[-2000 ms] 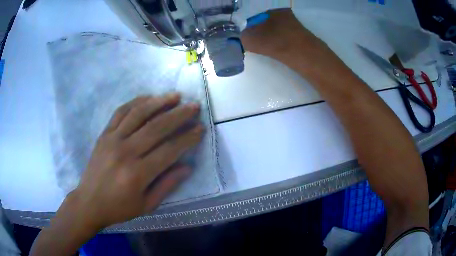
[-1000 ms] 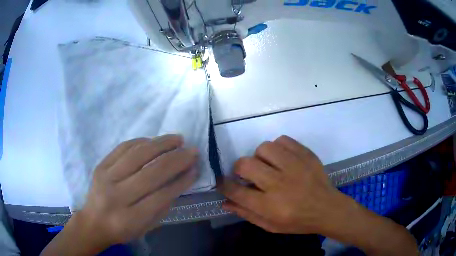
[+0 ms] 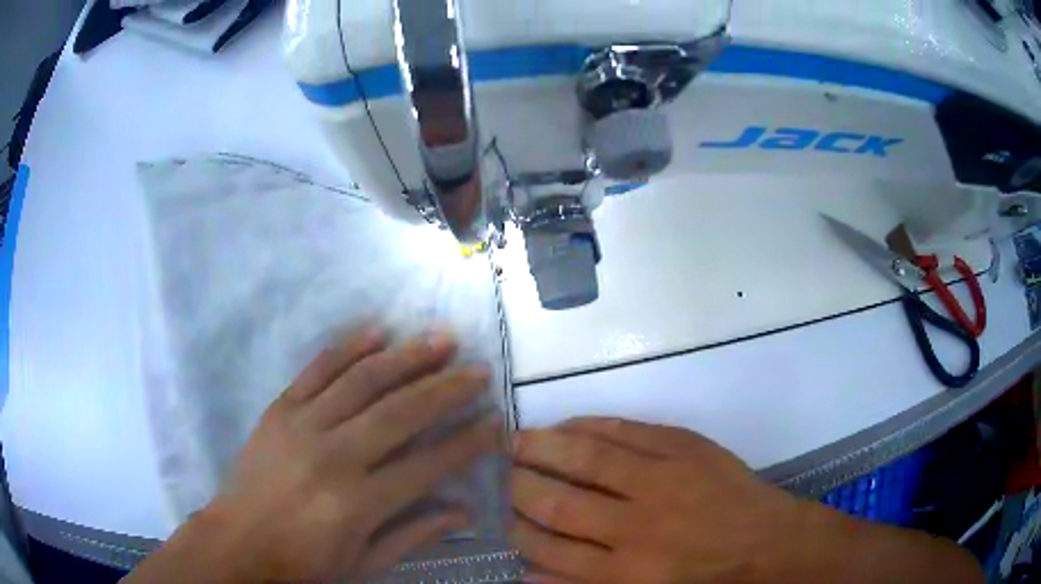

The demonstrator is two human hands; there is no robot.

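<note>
A pale grey fabric piece (image 3: 263, 285) lies on the table left of and under the needle area, with a dark line along its right edge. My left hand (image 3: 365, 456) lies spread on the fabric, palm down. My right hand (image 3: 639, 502) lies at the fabric's lower right edge, its fingertips touching that edge; whether they pinch it is hidden. The sewing machine (image 3: 639, 69) stands above, its yellow mark (image 3: 470, 246) beside the brightly lit needle area. The needle itself cannot be made out in the glare.
Scissors with red and black handles (image 3: 936, 299) lie on the right. A grey ribbed cylinder (image 3: 564, 265) sits right of the needle area. Grey and dark pieces (image 3: 206, 16) lie at the back left. A measuring scale (image 3: 879, 427) runs along the front edge, above a blue bin (image 3: 873, 493).
My right hand has come from behind the needle area to the fabric's lower right edge. The dark strip visible there a second ago now shows as a thin line. The view has shifted, showing more machine head.
</note>
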